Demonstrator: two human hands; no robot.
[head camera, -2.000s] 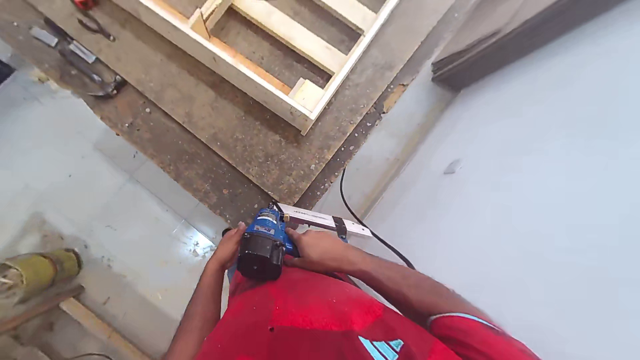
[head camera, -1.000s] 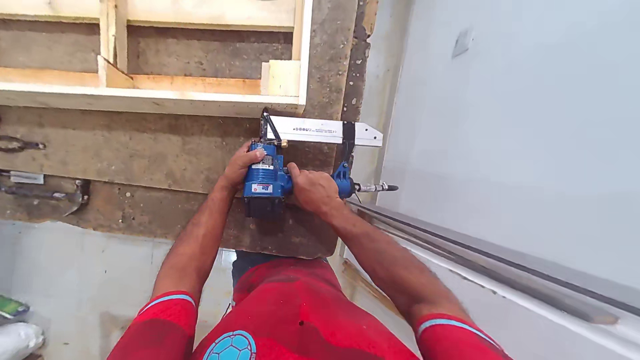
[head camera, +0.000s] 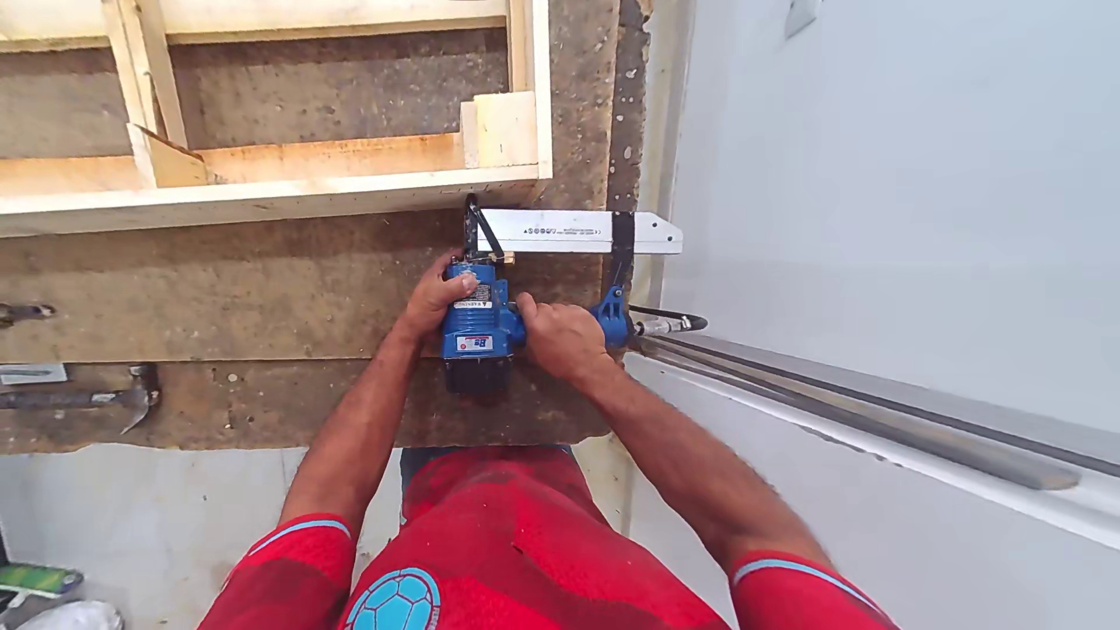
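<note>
A blue pneumatic nail gun (head camera: 477, 324) lies across my front, its silver magazine (head camera: 551, 231) reaching right and its nose close to the near side of a wooden frame (head camera: 350, 194). My left hand (head camera: 439, 296) grips the left side of the gun's body, thumb on top. My right hand (head camera: 564, 337) is closed around its handle. An air hose fitting (head camera: 665, 325) joins the handle's right end. The frame of pale boards has crosspieces and a small block (head camera: 506, 131) in its near right corner. My fingertips beneath the gun are hidden.
The worn wooden work surface (head camera: 262, 297) carries a claw hammer (head camera: 96, 399) and part of another metal tool (head camera: 26, 312) at the left. A white wall (head camera: 875, 175) rises at the right, with a metal track (head camera: 857, 420) along it. A green object (head camera: 39, 579) lies at lower left.
The view has turned, then shifted slightly. Both hands have stayed on the nail gun, which was beyond the frame's corner and is now close against its near side.
</note>
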